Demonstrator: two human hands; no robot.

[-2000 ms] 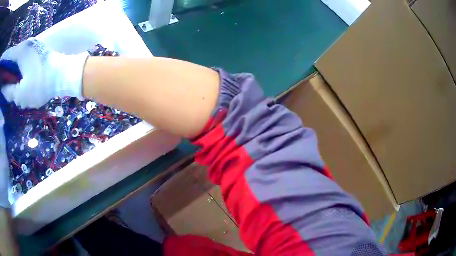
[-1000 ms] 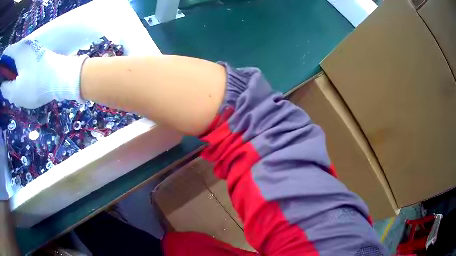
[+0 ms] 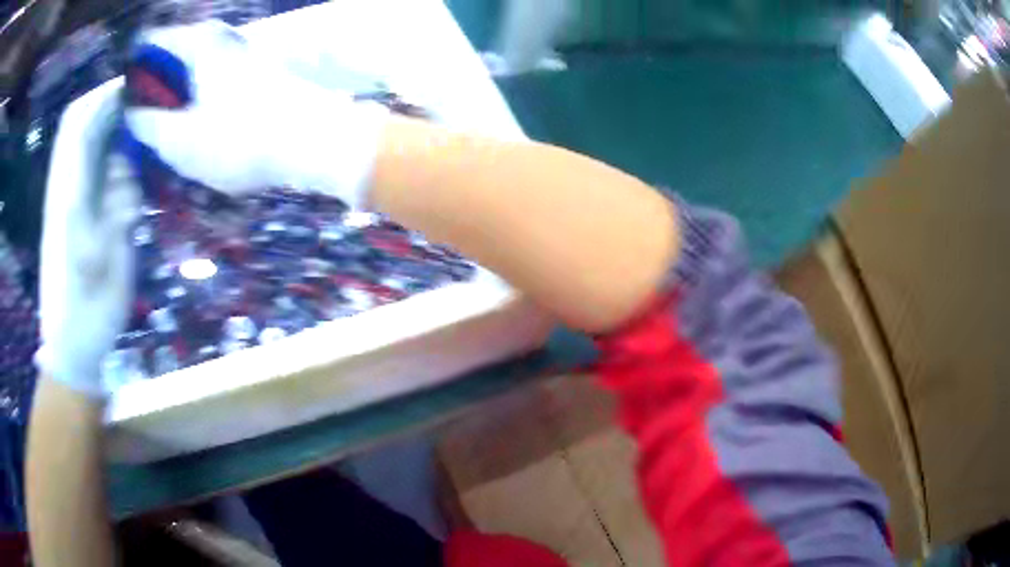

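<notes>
The frame is blurred. My right hand, in a white glove with blue fingers, is over the back left of the white foam box. It is closed round the red handle of a hand tool; the tool's tip is hidden. My left hand, also gloved, is at the box's left side, below the right hand. Its fingertips are hidden or blurred, and I cannot tell what it holds. Loose small circuit boards with red wires and pale discs lie heaped in the box.
The box stands on a green worktop with a pale metal post behind. A brown carton stands at the right, and brown cardboard is below the table edge. Dark, blurred piles lie left of the box.
The view has swung left, so the box and my right arm appear farther right. My left glove and forearm now show much more. The right hand still grips the red handle.
</notes>
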